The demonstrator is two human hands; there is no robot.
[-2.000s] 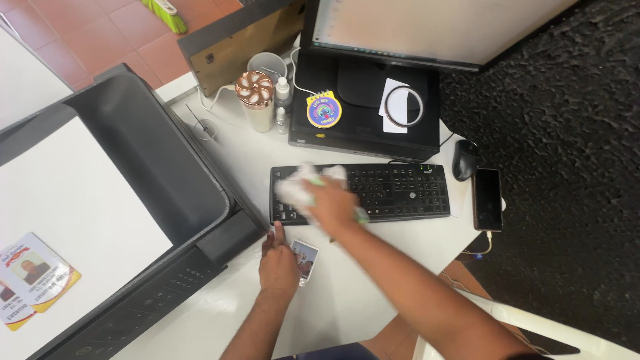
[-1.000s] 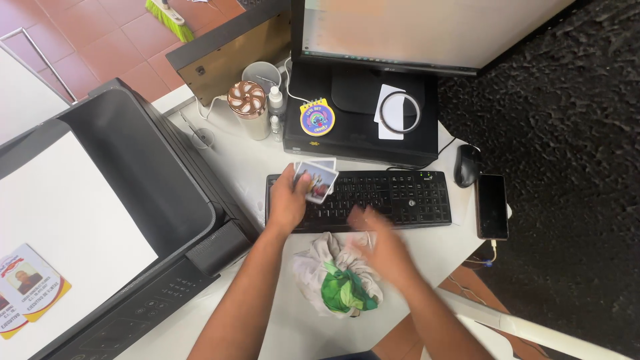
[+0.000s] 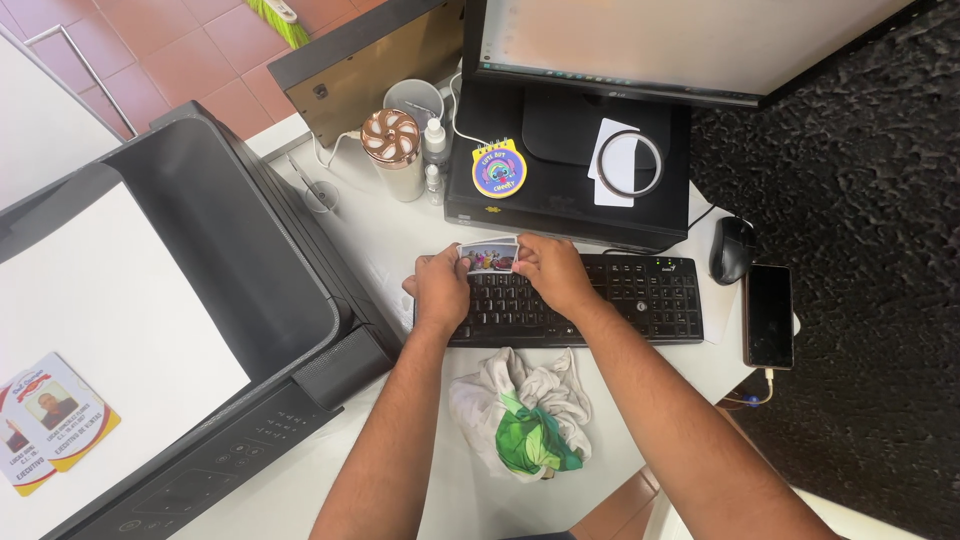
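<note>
A small stack of printed photo cards [image 3: 489, 257] is held above the upper left of a black keyboard [image 3: 645, 307]. My left hand [image 3: 441, 289] pinches the stack's left edge between thumb and fingers. The right edge is gripped by my right hand [image 3: 551, 271], whose thumb faces me. The top card shows a group of colourful figures; a second card's edge sticks out behind it. A crumpled white and green cloth [image 3: 525, 416] lies on the white desk just below the keyboard, between my forearms.
At left stands a black printer [image 3: 315, 352] bearing white paper and ID cards [image 3: 71, 412]. Behind the keyboard are a computer case [image 3: 562, 217], a monitor [image 3: 615, 45], a tape roll [image 3: 630, 163], a notepad [image 3: 499, 171], a tumbler [image 3: 395, 157] and bottles. A mouse [image 3: 731, 250] and phone [image 3: 769, 316] lie right.
Two seconds ago my right hand had the cloth on the keyboard; the cloth now lies below it. My left hand has raised the cards from the desk, and my right hand has taken their other edge.
</note>
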